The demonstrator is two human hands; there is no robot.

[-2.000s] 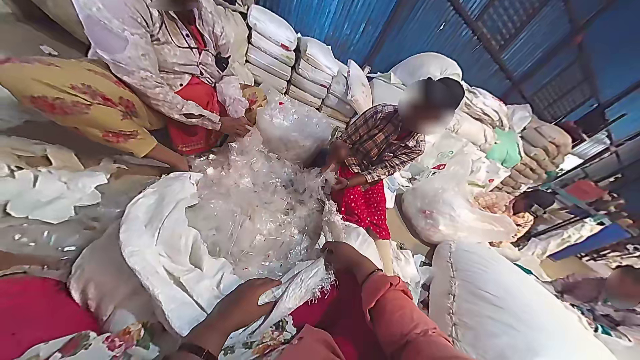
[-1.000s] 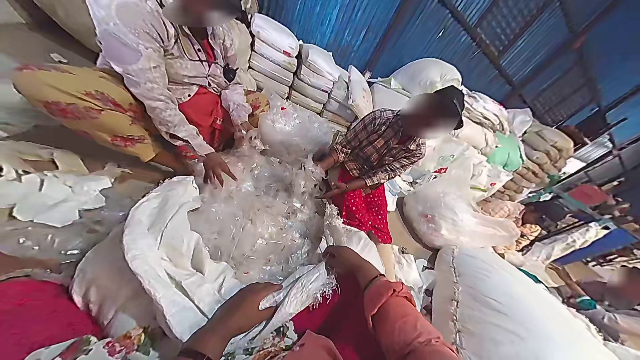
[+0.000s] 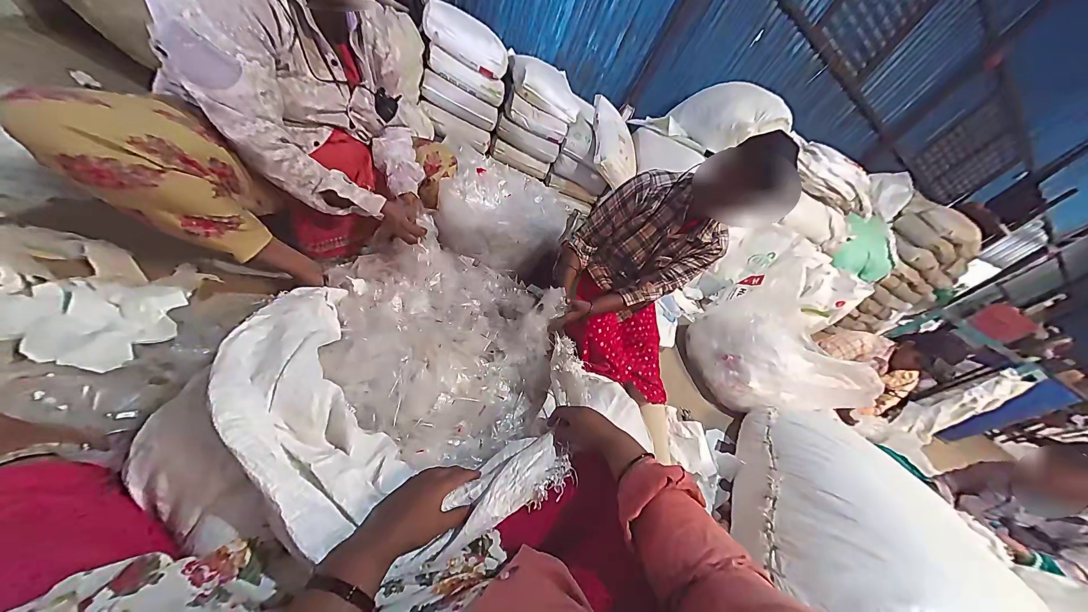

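A large white woven sack [image 3: 289, 408] lies with its mouth spread around a heap of clear plastic film scraps [image 3: 433, 348]. My left hand [image 3: 421, 514], with a dark band at the wrist, grips the sack's frayed near edge at the lower middle. Farther right, my right hand [image 3: 586, 429] is closed on the same edge, its knuckles upward and the fingertips hidden. The cloth between my hands is bunched, with loose threads hanging. Both hands are close to the near side of the heap.
Two people sit across the heap, one in a pale jacket [image 3: 246, 93], one in a checked shirt [image 3: 646, 238]; their hands touch the film. A stuffed white sack [image 3: 858, 518] lies at right. Stacked sacks [image 3: 463, 76] stand behind. White scraps [image 3: 102, 314] lie at left. Another arm shows lower left.
The hands of the person in the pale jacket have moved over the film; one, spread above the heap a second ago, is now lower at its left edge. My hands remain on the sack edge.
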